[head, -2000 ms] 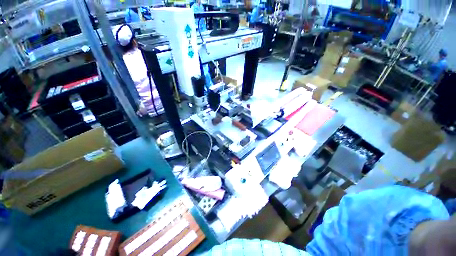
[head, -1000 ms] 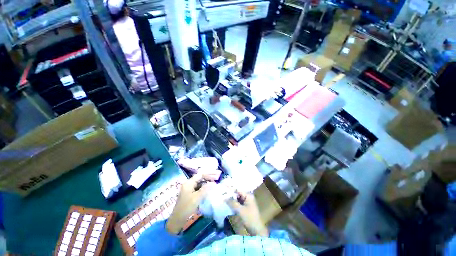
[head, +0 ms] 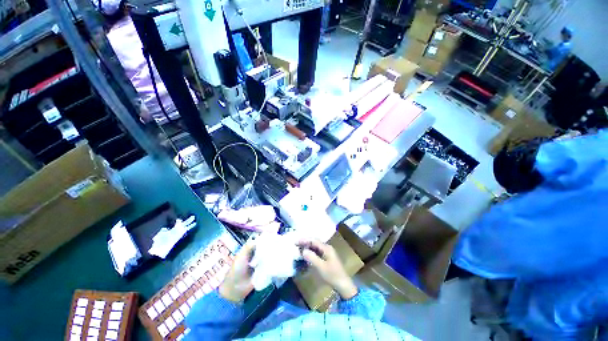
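Observation:
My left hand [head: 237,274] and my right hand [head: 327,265] are held in front of me over the bench edge. Between them is a crumpled white wipe or glove [head: 275,260]; my left hand grips its left side. A small dark thing [head: 301,260] shows at my right fingertips; I cannot tell exactly what it is. Two reddish-brown parts trays, one long [head: 160,308] and one smaller [head: 85,330], hold rows of small white parts on the green mat at the left.
A black bin [head: 148,230] with white cloths and a long carton [head: 57,206] are at left. The gantry machine [head: 212,46] and control panel [head: 320,190] are ahead. An open carton [head: 427,246] is at right, beside a person in blue [head: 533,233].
Both hands came into view and remain together around the white material, which is now bunched higher between them. A person in blue has come in at the right. The view has shifted.

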